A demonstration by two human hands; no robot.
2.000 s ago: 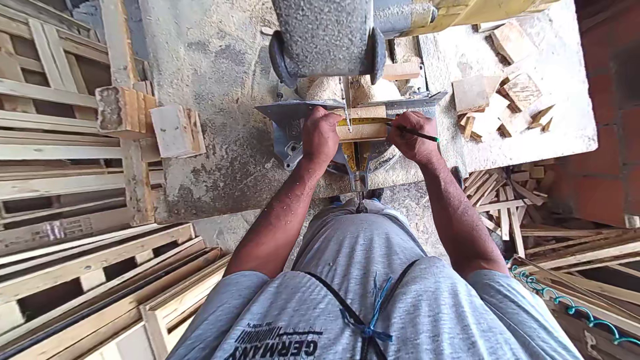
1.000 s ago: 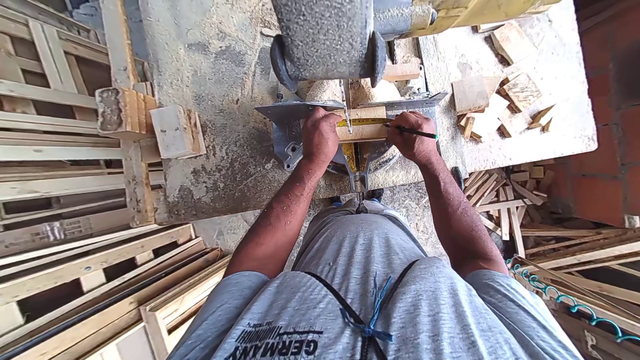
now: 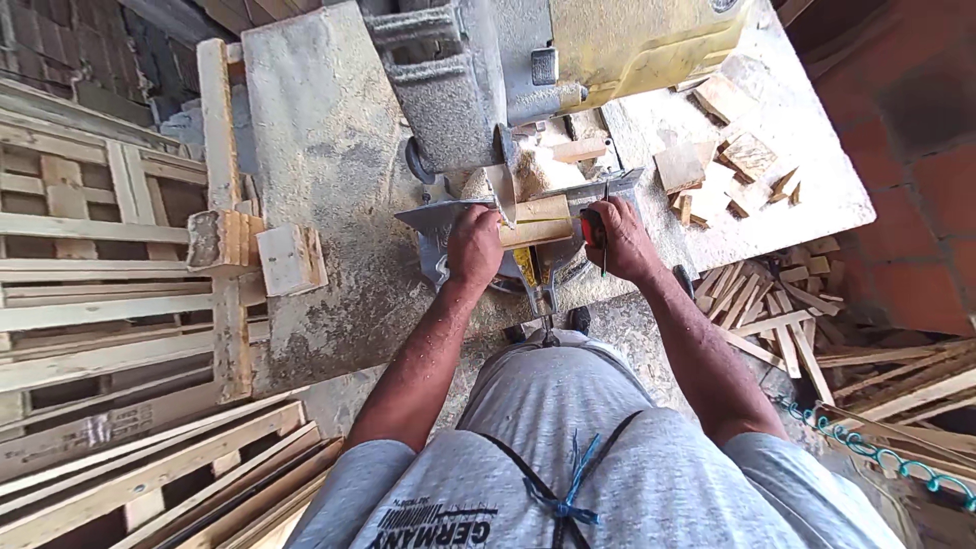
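Observation:
A short wooden block [image 3: 537, 232] lies across the bed of a miter saw [image 3: 438, 114], by the blade [image 3: 501, 191]. My left hand [image 3: 474, 245] grips the block's left end, close to the blade. In my right hand [image 3: 621, 240] are a red and black tape measure [image 3: 591, 227] and a thin dark pencil or marker [image 3: 605, 255], to the right of the block. A thin yellow strip, seemingly the tape, shows along the block's upper part. Sawdust [image 3: 543, 171] is heaped behind the metal fence [image 3: 438, 216].
Wood offcuts [image 3: 747, 156] lie on the right of the dusty table [image 3: 328, 152]. Wooden blocks [image 3: 290, 259] sit at its left edge. Pallets [image 3: 99, 225] stand at left; scrap wood [image 3: 770, 305] and a coiled teal hose [image 3: 877, 454] are at lower right.
My right hand has moved off the block's right end, and the red tape measure case now shows in it. The pen-like tool has turned from sideways to upright in view. The view has tilted somewhat.

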